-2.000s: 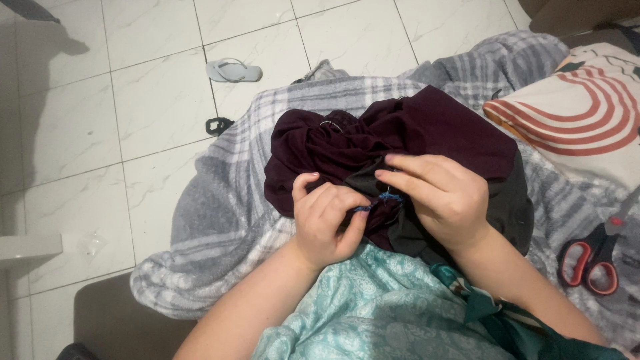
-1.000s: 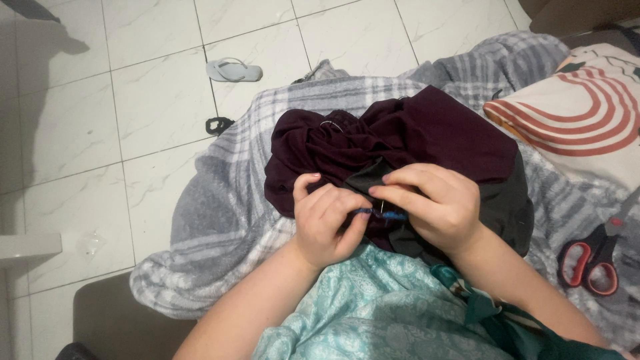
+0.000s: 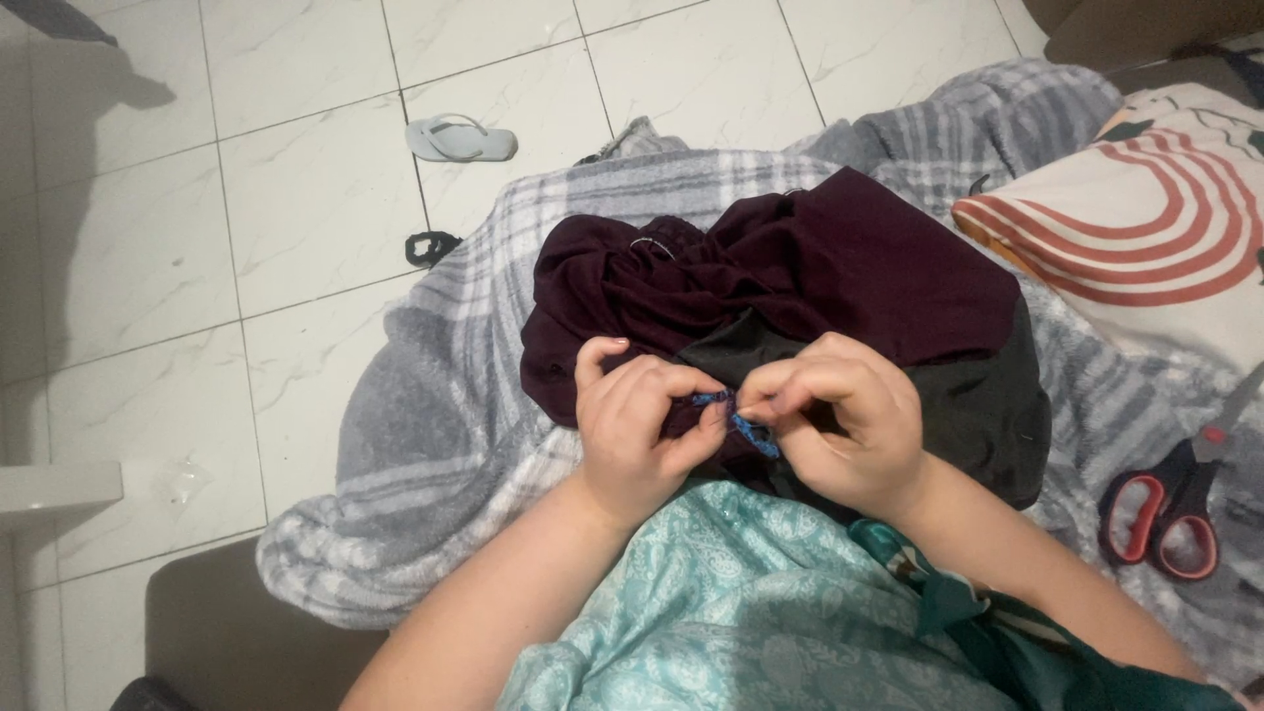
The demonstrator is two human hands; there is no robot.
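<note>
A maroon cloth (image 3: 889, 267) with a dark grey part lies bunched over my lap, on a grey and white plaid blanket (image 3: 425, 395). My left hand (image 3: 642, 420) pinches a small blue patterned fabric strip (image 3: 756, 435) at the cloth's near edge. Close beside it, my right hand (image 3: 839, 420) has its thumb and forefinger pressed together at the same strip. Something thin, perhaps a thread or needle, shows faintly between the fingertips; which one I cannot tell.
Scissors with black and red handles (image 3: 1160, 523) lie on the blanket at the right. Above them is a white pillow with rust-coloured arcs (image 3: 1165, 227). A grey flip-flop (image 3: 461, 139) and a black scrunchie-like loop (image 3: 431, 248) rest on the tiled floor.
My right hand's fingertips have come down toward the strip and closer to my left hand, which stays in nearly the same place.
</note>
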